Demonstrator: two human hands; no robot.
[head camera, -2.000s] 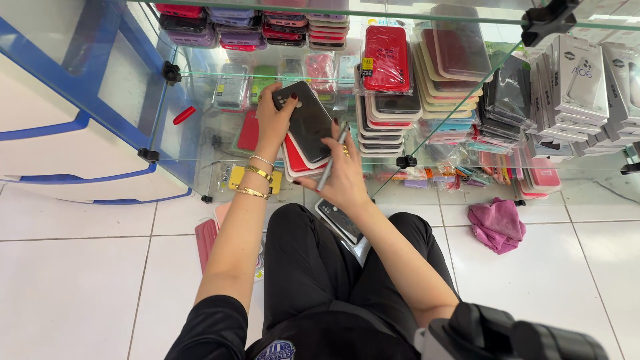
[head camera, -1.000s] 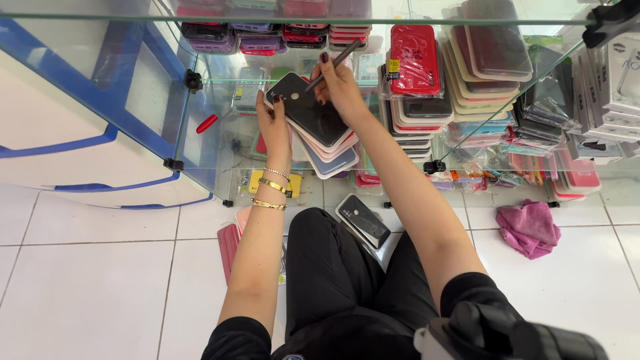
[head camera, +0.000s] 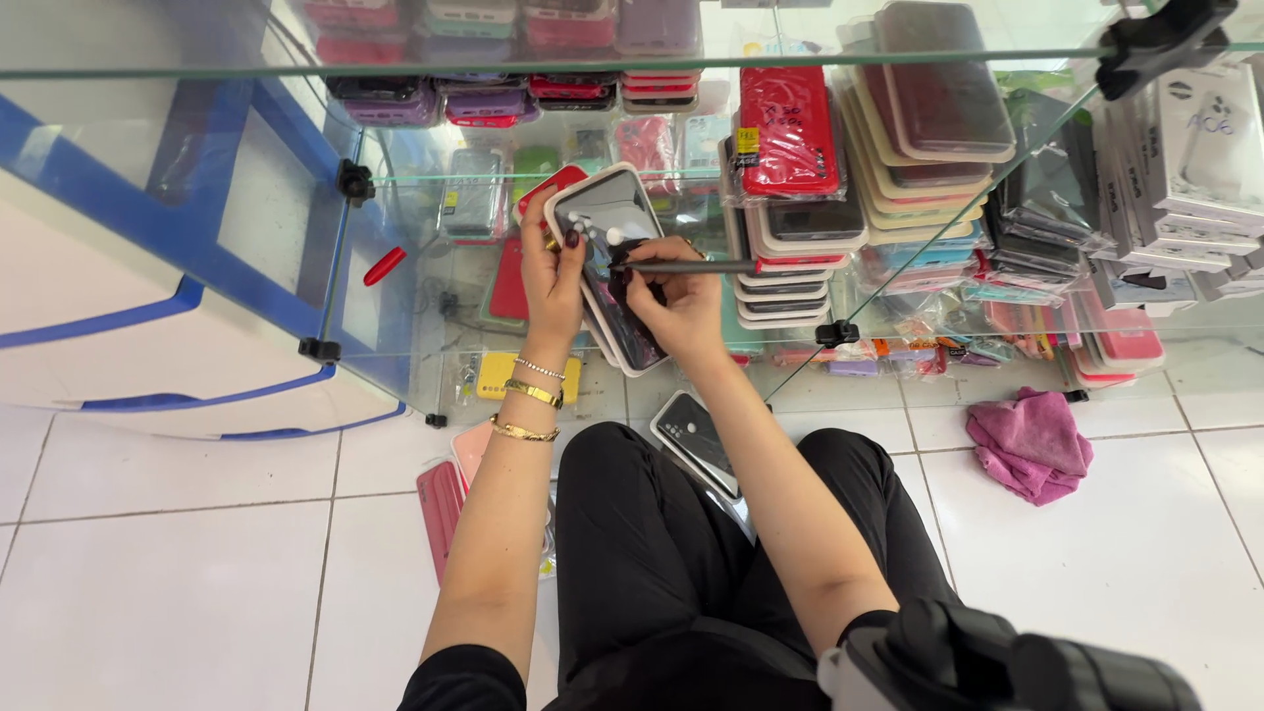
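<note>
A stack of packaged phone cases (head camera: 624, 222), a dark one on top in a pale-rimmed pack, is gripped along its left side by my left hand (head camera: 555, 267). My right hand (head camera: 681, 296) holds a dark marker pen (head camera: 691, 267), its tip at the face of the top pack. Behind the stack part of a red case (head camera: 553, 191) shows. Another packaged dark phone case (head camera: 697, 439) lies between my knees, partly hidden by my right forearm.
Glass shelves (head camera: 583, 71) with black clamps (head camera: 837, 333) hold piled cases (head camera: 923, 89) and white boxes (head camera: 1210, 148). A red pen cap (head camera: 385, 267) lies at left. A pink cloth (head camera: 1029, 444) and a red case (head camera: 441, 513) are on the tiled floor.
My right hand has come down from above the packs, and the pen now points left at the top one. My left hand still holds the stack, which stands more upright.
</note>
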